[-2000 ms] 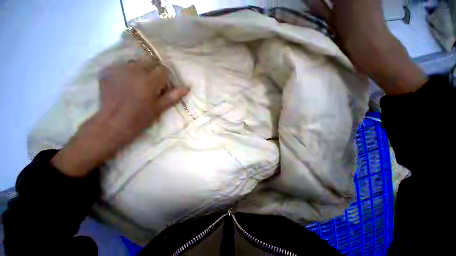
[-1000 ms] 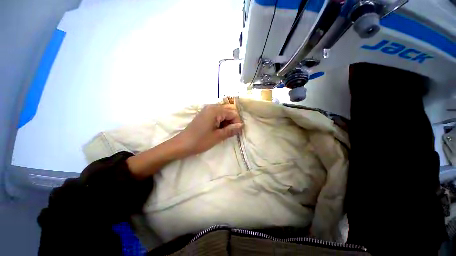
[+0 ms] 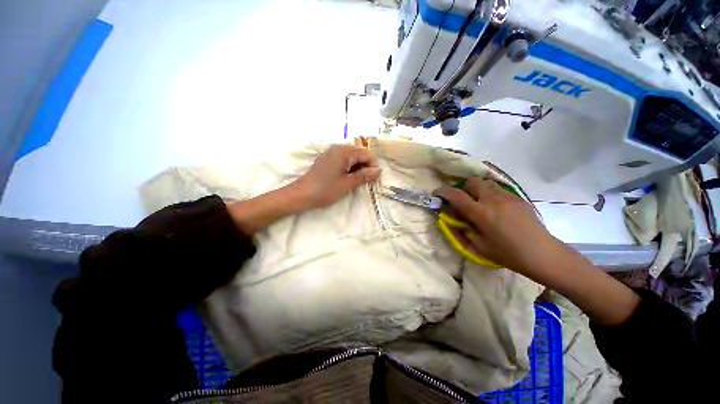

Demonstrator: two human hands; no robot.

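Observation:
The cream padded garment (image 3: 339, 276) lies over the table's front edge and down towards my lap. A zip (image 3: 379, 207) runs down its middle from the upper edge. My left hand (image 3: 345, 172) pinches the cloth beside the zip's upper part. My right hand (image 3: 497, 221) holds scissors (image 3: 414, 197) with one yellow and one green handle. The silver blades point left, with the tips close to the zip just below my left fingers. I cannot tell whether the tips touch a thread.
The white "JACK" sewing machine (image 3: 553, 87) stands behind the garment, its needle area just beyond the garment's upper edge. Blue crates (image 3: 546, 355) are below the table. Cream cloth pieces (image 3: 667, 217) lie at the right. The table edge (image 3: 47, 237) shows at left.
My right hand has come back to the garment from the right, now with the scissors. My left hand stays at the zip's upper part. More of the machine shows.

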